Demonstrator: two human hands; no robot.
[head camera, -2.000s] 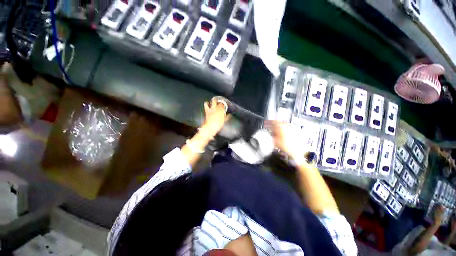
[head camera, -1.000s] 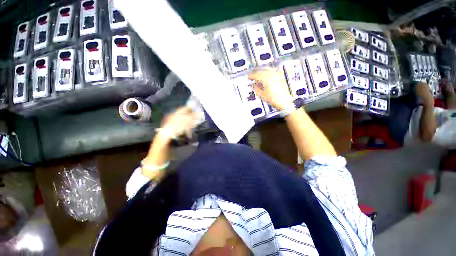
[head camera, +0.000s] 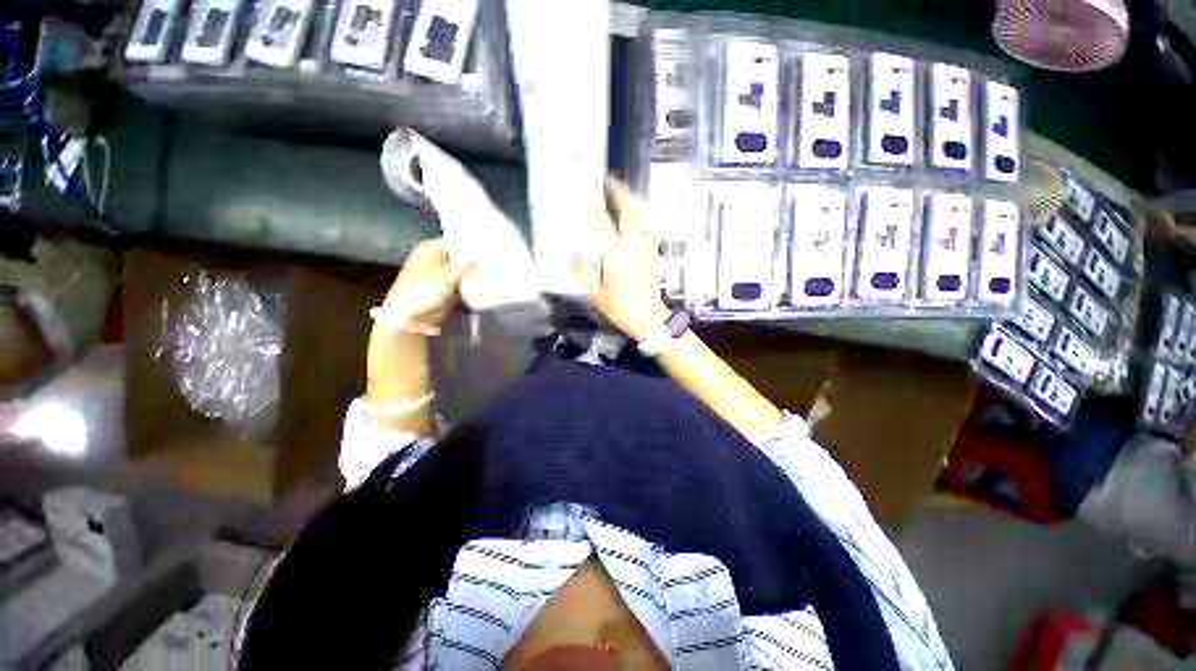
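A white label strip (head camera: 561, 118) hangs down from the top middle of the view to my hands, its lower part bending left towards a white roll (head camera: 404, 164) at the bench edge. My left hand (head camera: 430, 286) holds the strip's lower left part. My right hand (head camera: 630, 269) is at the strip's right edge, its fingertips partly blurred and partly behind the paper, so its grip is unclear. A clear blister tray (head camera: 846, 181) with two rows of white devices lies right of my right hand.
Stacked filled trays (head camera: 321, 89) stand at the upper left. More filled trays (head camera: 1069, 282) lie at the right. A pink fan (head camera: 1065, 29) is at the far right edge. Crumpled clear plastic (head camera: 226, 347) sits in a brown carton (head camera: 210, 461) below left.
My right hand has left the tray's devices and moved left to the strip. My left hand has risen slightly. The strip now hangs more upright and bends towards the roll. The head view has turned.
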